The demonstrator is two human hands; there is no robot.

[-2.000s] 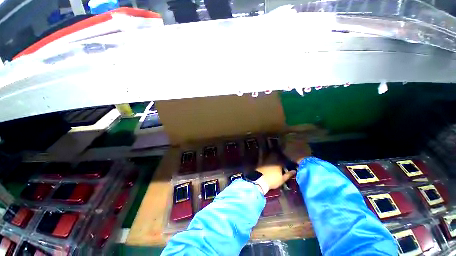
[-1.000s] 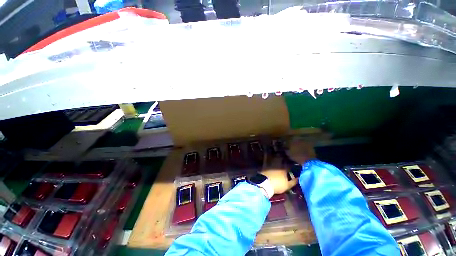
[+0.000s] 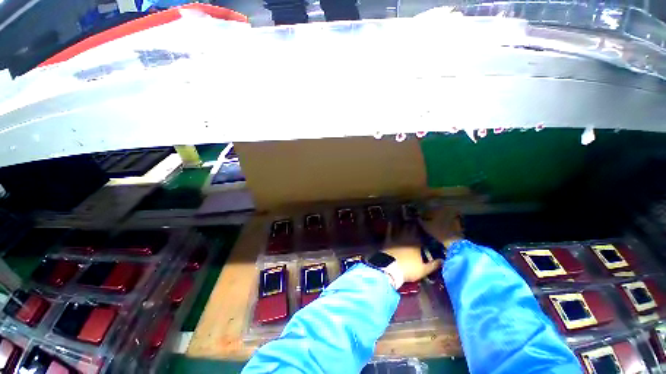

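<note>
The unit tray (image 3: 255, 330) lies on a pale tan board (image 3: 219, 321) and holds two rows of red units (image 3: 272, 307) with pale-framed dark screens. My left hand (image 3: 410, 263), with a dark-faced watch on the wrist, reaches over the tray's right part. My right hand (image 3: 442, 225) is beside it at the back right units, in shadow. A dark object (image 3: 432, 252) shows between the hands; I cannot tell what it is. The fingertips are dark and blurred, so any grip is hidden.
A left tray stack (image 3: 146, 321) holds red units with black screens. A right tray stack (image 3: 537, 292) holds units with pale frames. A brown cardboard sheet (image 3: 328, 175) stands behind the unit tray. A white shelf (image 3: 292, 88) spans above. A clear plastic edge (image 3: 394, 367) shows at the bottom.
Both hands stay over the right part of the unit tray, with small shifts of the fingers. The whole view has shifted slightly. No unit has visibly moved.
</note>
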